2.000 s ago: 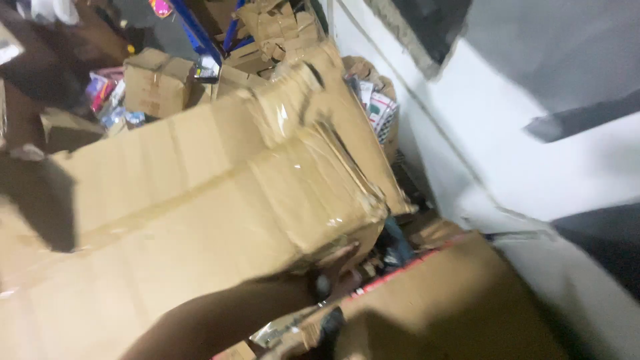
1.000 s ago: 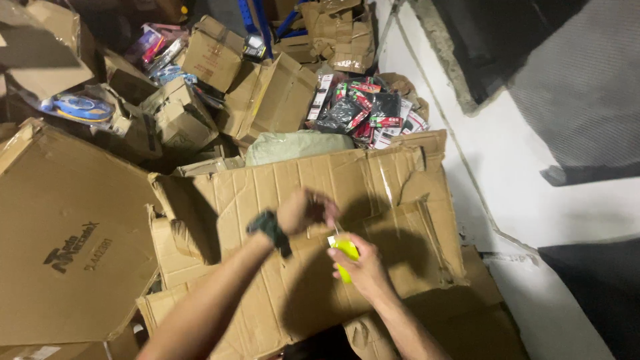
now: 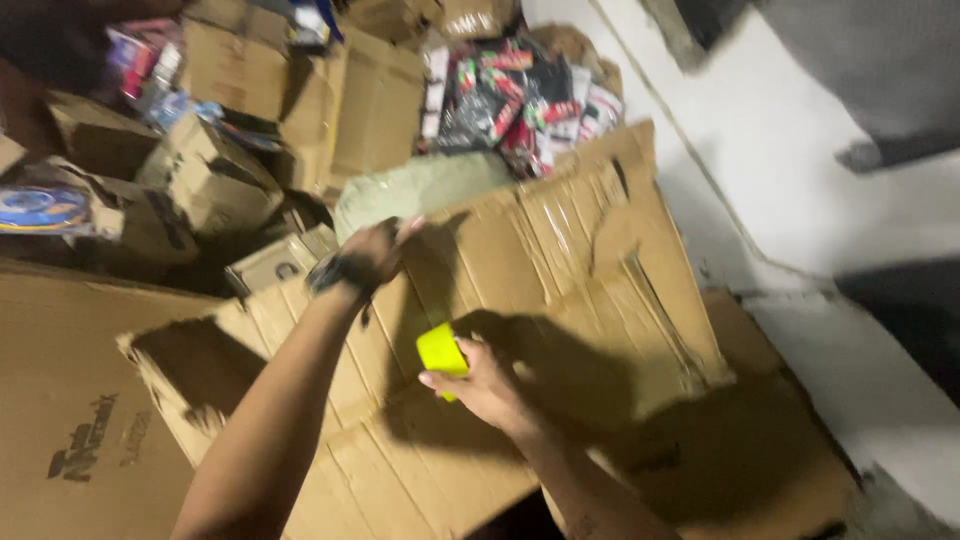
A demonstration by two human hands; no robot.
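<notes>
My right hand (image 3: 484, 382) grips a bright yellow-green object (image 3: 444, 351), whose kind cannot be told, above a flattened cardboard box (image 3: 480, 247). Up and to the left of it, my left hand (image 3: 382, 247) is at the far edge of that cardboard, its fingers partly hidden and blurred. Whether it holds the edge cannot be told. A dark watch or band is on the left wrist. The cardboard has creases, clear tape on its right part and a torn flap at its left end. A pale green sack (image 3: 424, 184) lies just behind it.
A large printed cardboard box (image 3: 67, 375) stands at the left. Opened cartons (image 3: 236, 67) and plastic-wrapped goods (image 3: 510, 97) are heaped behind. A blue packaged item (image 3: 45, 208) lies at the far left. On the right runs a white wall or panel (image 3: 720, 112), with another cardboard piece (image 3: 765, 420) beside it.
My left hand has moved away from my right hand to the cardboard's far edge; one second ago they were close together. The yellow-green object stays in my right hand. The view has shifted.
</notes>
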